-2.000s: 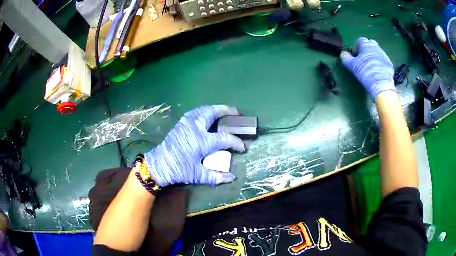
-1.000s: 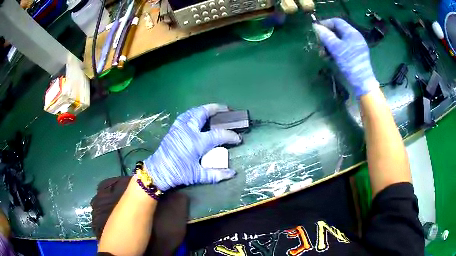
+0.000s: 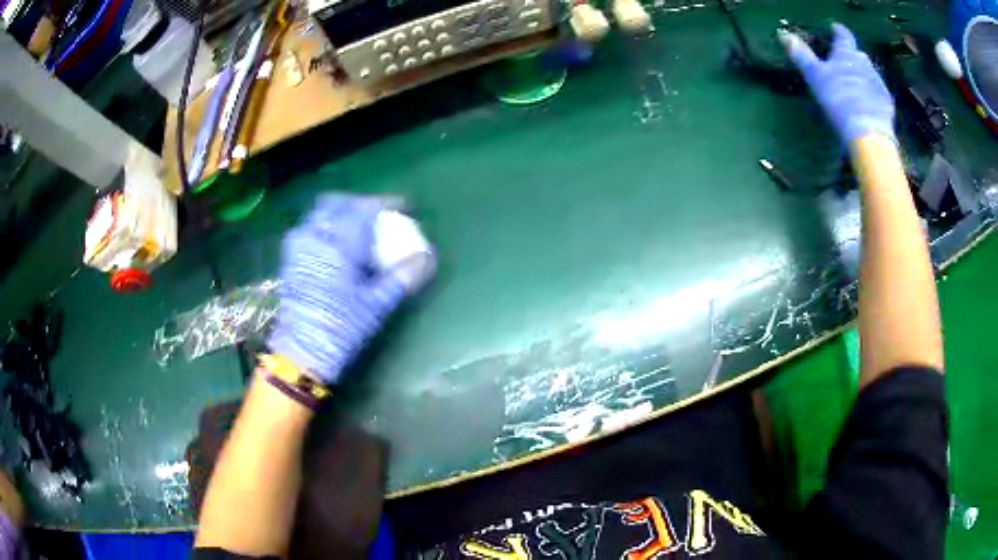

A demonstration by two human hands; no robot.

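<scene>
My left hand (image 3: 339, 273), in a pale blue-violet glove, is closed around a white block (image 3: 401, 243) above the left middle of the green bench (image 3: 591, 219). It is blurred. No adapter shows under or beside it. My right hand (image 3: 848, 85), in the same kind of glove, is at the far right back with thumb and forefinger spread, beside dark adapters and cables (image 3: 772, 68). Whether it touches any of them cannot be told. A short cable tip (image 3: 775, 173) lies on the bench below it.
A meter (image 3: 438, 38) with button rows stands at the back on a wooden board holding pens (image 3: 235, 98). A carton with a red round part (image 3: 129, 235) is at left, near a clear plastic strip (image 3: 219, 319). Black cables (image 3: 42, 405) lie far left.
My left hand has lifted and moved left and back with the white block. The adapter that was beside it has gone from that place. My right hand has moved right, away from the meter's knobs.
</scene>
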